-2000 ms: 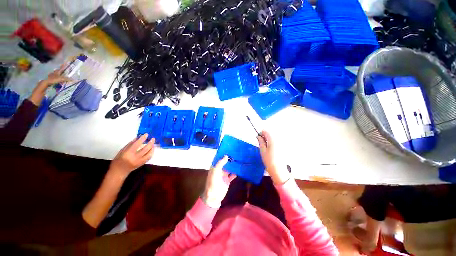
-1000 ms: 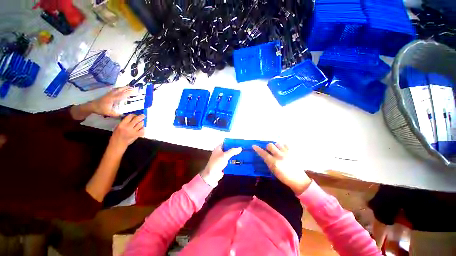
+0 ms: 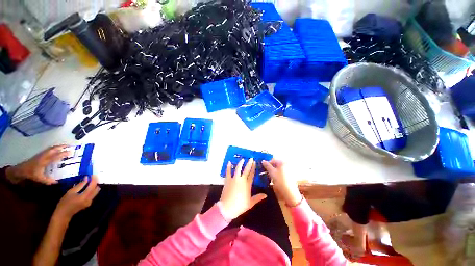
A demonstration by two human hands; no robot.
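A blue insert tray [image 3: 230, 154] lies at the table's front edge before me, partly covered by my hands. My left hand [image 3: 239, 188] rests on it with its fingers spread across the recesses. My right hand [image 3: 279, 178] is at the tray's right end, fingertips bent over a dark cord [image 3: 261, 165] there; whether they grip the cord or the tray is unclear. Two filled trays, one [image 3: 161, 142] and another [image 3: 195, 138], stand to the left with silver connectors at the top and coiled black cord at the bottom.
A black cable pile [image 3: 172, 57] lies behind. Loose empty trays [image 3: 223, 94] and stacked empty trays [image 3: 320, 50] are toward the back. A grey basket [image 3: 341, 122] holding blue and white packs is at right. At left, a neighbour's hands hold a white card [image 3: 69, 162] near a row of packs [image 3: 40, 112].
The tray in my hands now lies on the table, and my left hand has moved over its top. The neighbour's card and hands are further left in the view, which has also shifted.
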